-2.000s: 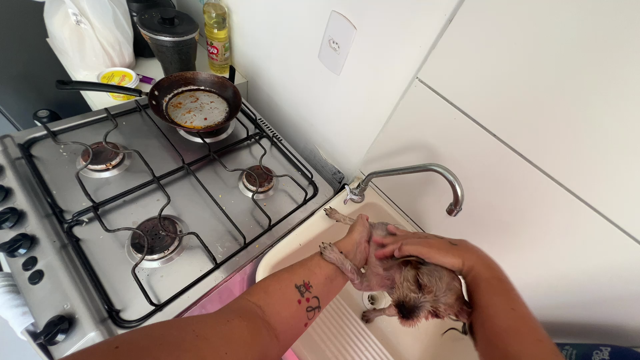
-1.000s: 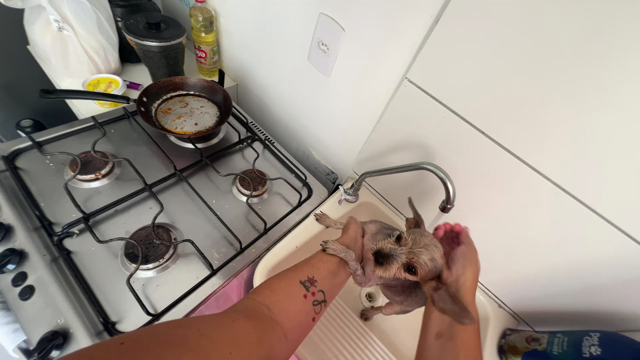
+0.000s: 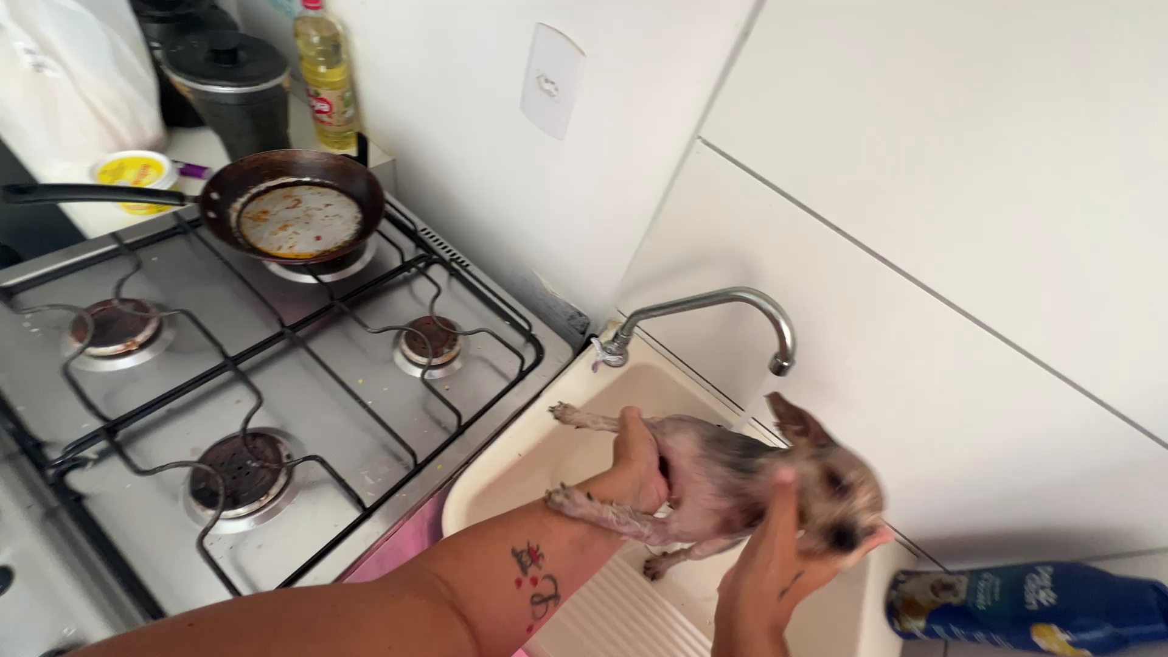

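A small wet dog [image 3: 712, 465] is held over the cream sink [image 3: 511, 456], its body stretched from my left hand toward the right. My left hand [image 3: 643, 461] grips it at the body, and one of its paws lies on that forearm. Under its head and neck is my right hand [image 3: 785, 538], thumb on the near side and fingertips showing beyond the muzzle. The curved metal faucet [image 3: 730, 297] arches above the dog, and a thin stream of water [image 3: 753, 406] falls behind its back. Part of my left hand is hidden by the dog.
Left of the sink stands a gas stove [image 3: 319, 392] with a frying pan [image 3: 297, 214] on a back burner. Behind it are an oil bottle [image 3: 327, 82], a black lidded container [image 3: 233, 96], a tub [image 3: 137, 173] and a white bag [image 3: 78, 82]. A blue bottle [image 3: 1022, 602] lies at the right.
The dog's head, upright facing me a second ago, is now tipped to the right in my right hand. Water now shows falling from the faucet.
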